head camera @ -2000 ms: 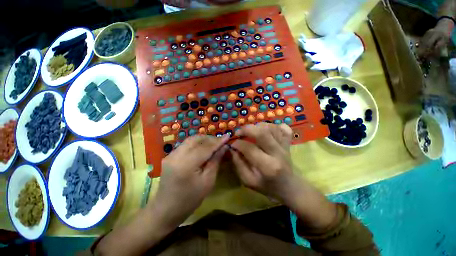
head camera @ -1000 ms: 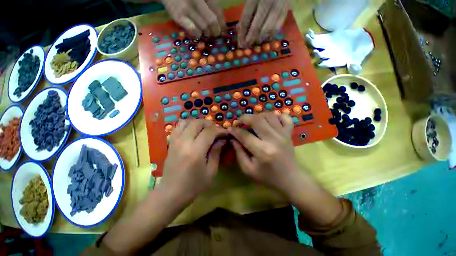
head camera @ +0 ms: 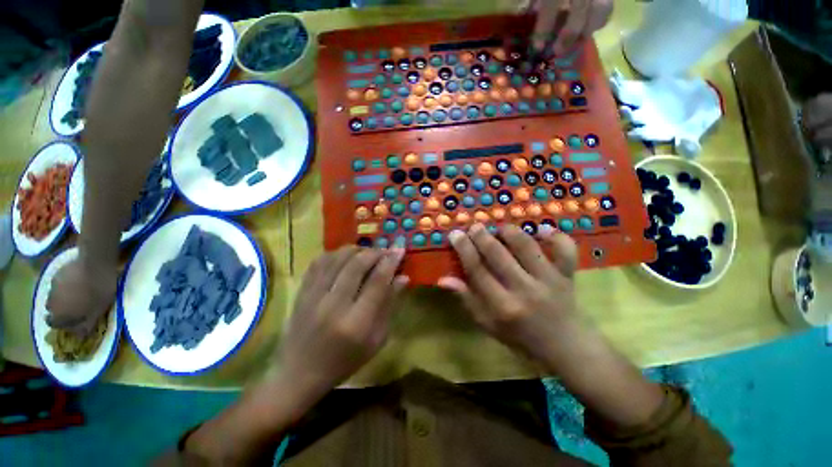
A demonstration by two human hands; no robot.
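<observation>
The red tray [head camera: 392,137] lies in front of me with two panels of orange, blue-grey and black round pieces and bars. My left hand [head camera: 342,292] is at its near edge, fingertips by the lower panel's bottom row, thumb apart from the fingers. My right hand [head camera: 515,278] lies over the same edge, fingers spread on the bottom row and thumb at the rim. I see no piece in either hand. My fingers hide part of the bottom row. Black round pieces [head camera: 680,260] lie in a cream bowl [head camera: 727,196] at the tray's right.
Another person's arm [head camera: 128,137] crosses the left plates, its hand in the yellow pieces [head camera: 78,345]. Another hand [head camera: 570,23] touches the upper panel. Grey flat pieces [head camera: 192,292], green-teal slabs [head camera: 242,146] and orange pieces [head camera: 44,202] are on plates. A white glove [head camera: 670,109] lies right.
My fingertips have parted and spread along the tray's near edge. The view has shifted, so things sit further right. The other person's one hand moved from the upper panel to the yellow plate.
</observation>
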